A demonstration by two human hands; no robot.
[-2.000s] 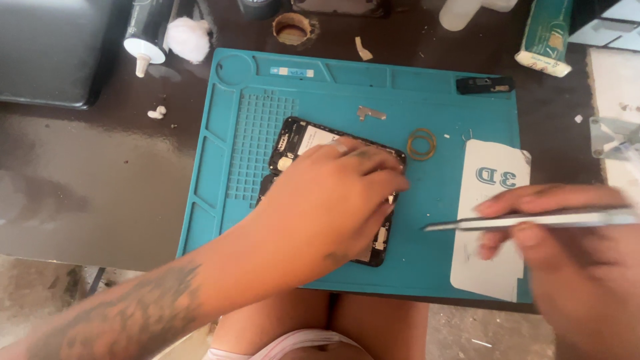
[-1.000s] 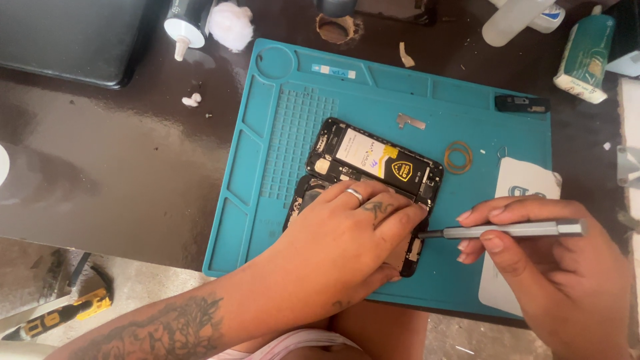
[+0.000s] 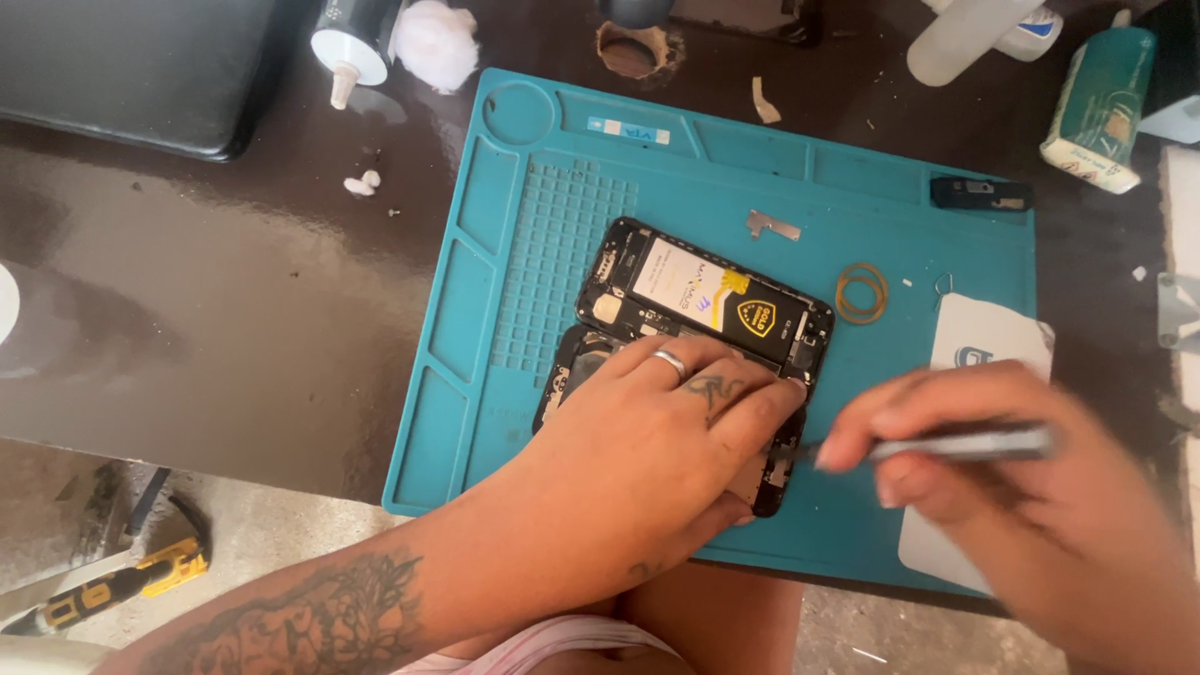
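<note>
An opened smartphone lies on the teal silicone repair mat [image 3: 872, 225]. Its body, with the battery [image 3: 708, 291] exposed, is at the top; the detached display panel [image 3: 583, 361] sits beside it, nearer to me. My left hand [image 3: 656, 422] lies over the panel and the body's lower edge, its fingertips near the body's right corner. It presses on or holds these parts; what is under the palm is hidden. My right hand [image 3: 975, 469], blurred, grips a slim grey screwdriver [image 3: 966, 443] by the handle, its dark shaft pointing left at the panel's right end. Whether the tip touches is unclear.
Around the phone on the mat are a metal bracket [image 3: 774, 226], an amber tape ring [image 3: 861, 292], a small black part [image 3: 981, 194] and a white card [image 3: 947, 553]. Bottles, a tube [image 3: 352, 47] and cotton [image 3: 437, 45] stand beyond the mat.
Two seconds ago the right hand's tool pointed at the mat, apart from the phone; its tip is now at the panel's end. The left hand has shifted toward me, uncovering the battery.
</note>
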